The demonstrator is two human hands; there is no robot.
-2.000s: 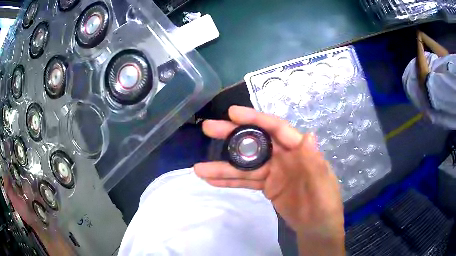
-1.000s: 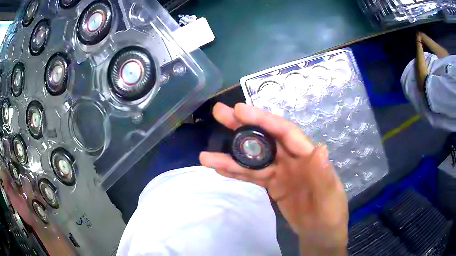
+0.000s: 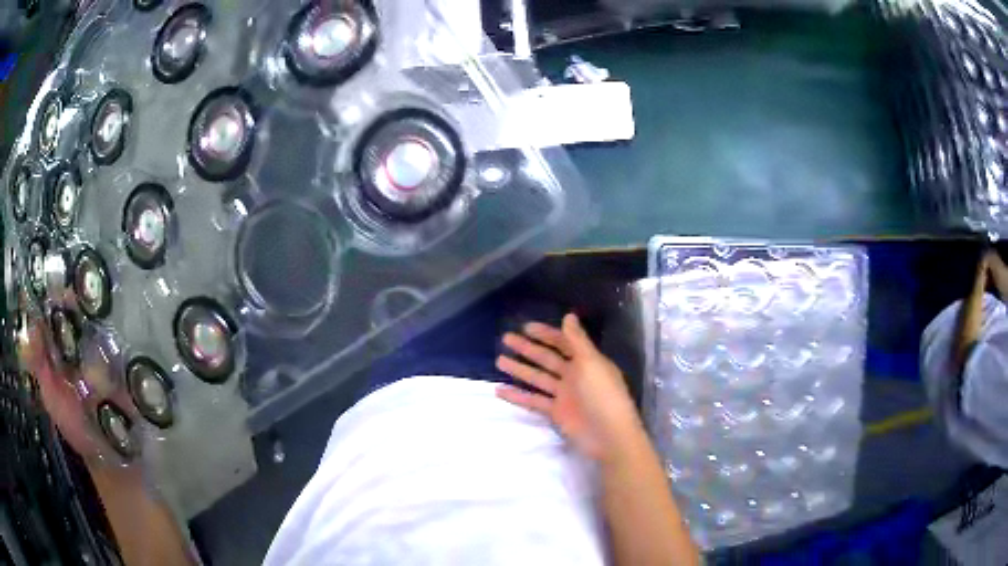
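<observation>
A clear blister tray (image 3: 442, 238) is tilted up at the left and holds several round black-rimmed speaker drivers (image 3: 409, 166) with silver centres. At least one pocket near its lower edge is empty. My left hand (image 3: 72, 387) holds the tray's far left side and is partly hidden behind the clear plastic and glare. My right hand (image 3: 575, 387) is below and to the right of the tray, in front of my white clothing, apart from the tray. Its fingers are spread and no part shows in it.
An empty clear blister tray (image 3: 757, 381) stands at the right of my right hand. A green bench (image 3: 763, 144) lies behind, with a white card (image 3: 569, 114) near the filled tray. A glittering stack of clear trays (image 3: 962, 122) is at upper right. Another person's arm (image 3: 973, 315) shows at the right edge.
The speaker driver is gone from my right hand, whose fingers have spread and which now looks smaller and lower. The view has shifted, so the filled tray appears further right.
</observation>
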